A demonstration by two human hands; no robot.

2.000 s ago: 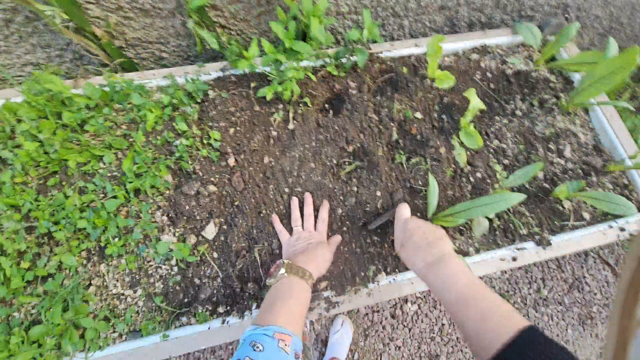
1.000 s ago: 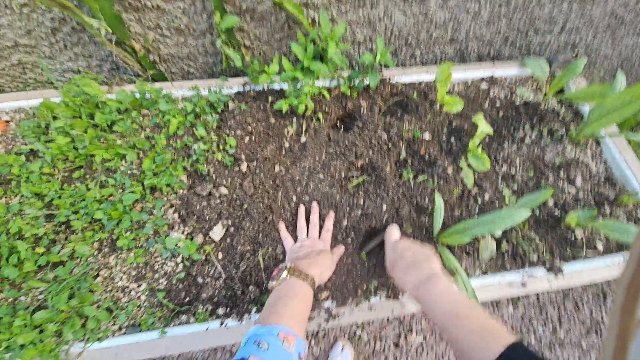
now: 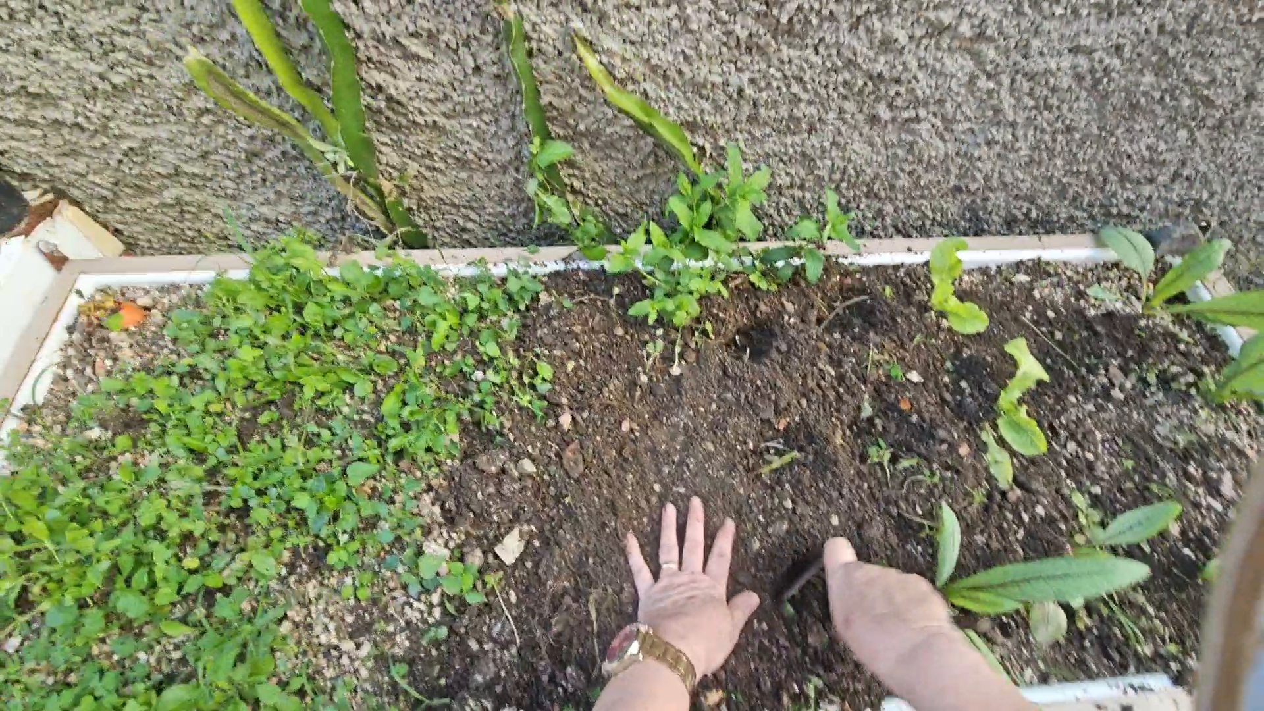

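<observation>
Palm down on the dark soil (image 3: 642, 434) of a raised bed, my left hand (image 3: 691, 592) has its fingers spread and holds nothing. A gold-coloured wristwatch (image 3: 647, 652) is on that wrist. To its right, my right hand (image 3: 884, 602) is closed on a dark hand tool (image 3: 798, 578), whose far end meets the soil between the hands; the tool's full shape is hidden. A long-leaved green plant (image 3: 1052, 581) stands just right of this hand. Beyond the hands is a small hole (image 3: 758, 341) in the soil.
Dense low green plants (image 3: 326, 365) cover the left part of the bed. Lettuce-like seedlings (image 3: 1022, 395) grow at the right. The bed's white-and-tan edge (image 3: 474, 259) runs along a rough wall (image 3: 889, 109), with green cactus stems (image 3: 346, 109) against it.
The view has shifted, showing more of the wall and the bed's left end. My left hand stays spread on the soil, and my right hand keeps hold of the dark tool beside it.
</observation>
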